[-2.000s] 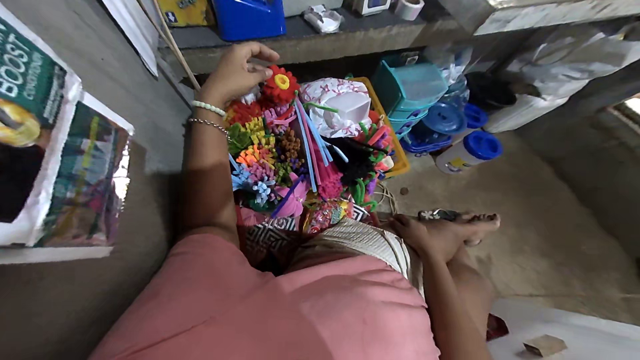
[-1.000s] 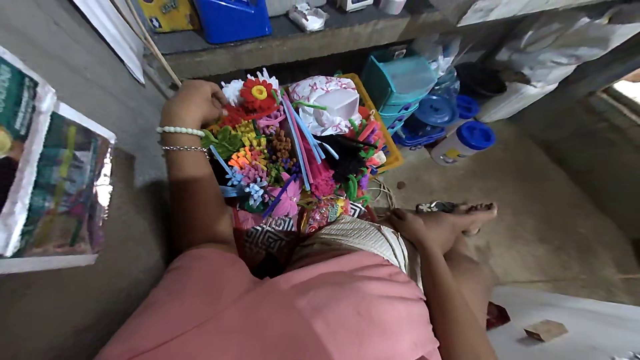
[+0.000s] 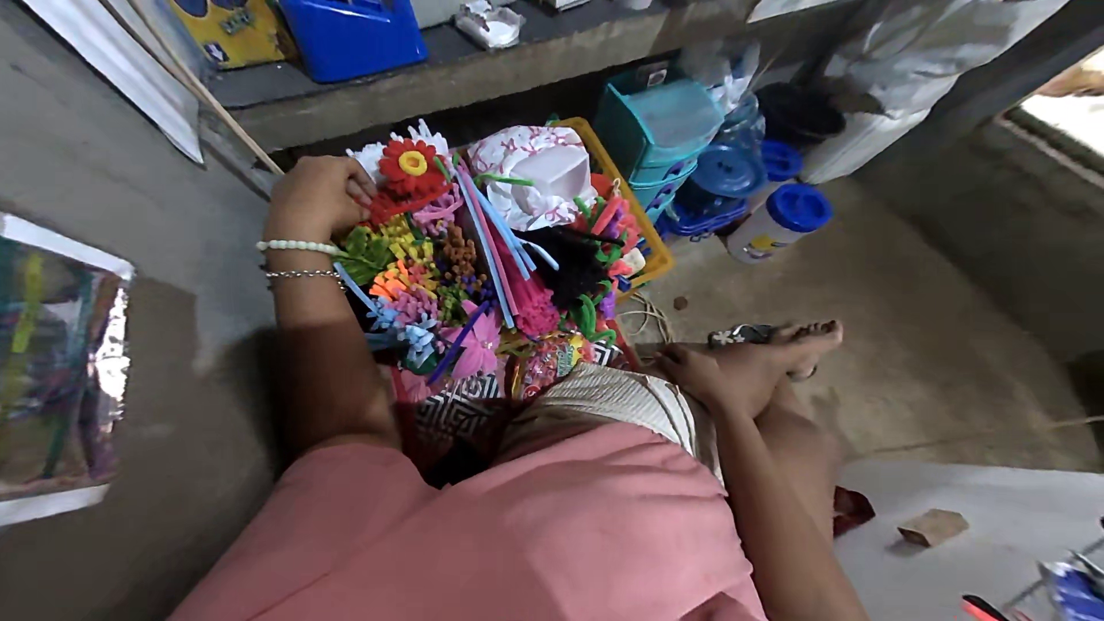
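My left hand (image 3: 323, 197), with beaded and chain bracelets at the wrist, reaches to the left edge of a heap of pipe-cleaner flowers. Its curled fingertips are beside a red flower with a yellow centre (image 3: 412, 164); whether they grip anything cannot be told. Below the hand lie green leaves (image 3: 366, 255) and orange, yellow and blue flowers. Pink and blue pipe cleaners (image 3: 493, 233) cross the middle of the heap, right of the hand. A patterned white plastic bag (image 3: 526, 172) lies behind them. My right hand (image 3: 690, 371) rests on my leg, holding nothing visible.
A yellow crate (image 3: 660, 259) edges the heap's right side. Beyond it stand a teal drawer unit (image 3: 660, 129) and blue-lidded containers (image 3: 798, 211). A concrete ledge (image 3: 345, 112) with a blue plastic box (image 3: 354, 39) runs behind. A wall is at the left.
White petals beside the red flower, not visible two seconds ago, now show. My left hand has drawn back from above the red flower to its left side. The right hand stays on the leg.
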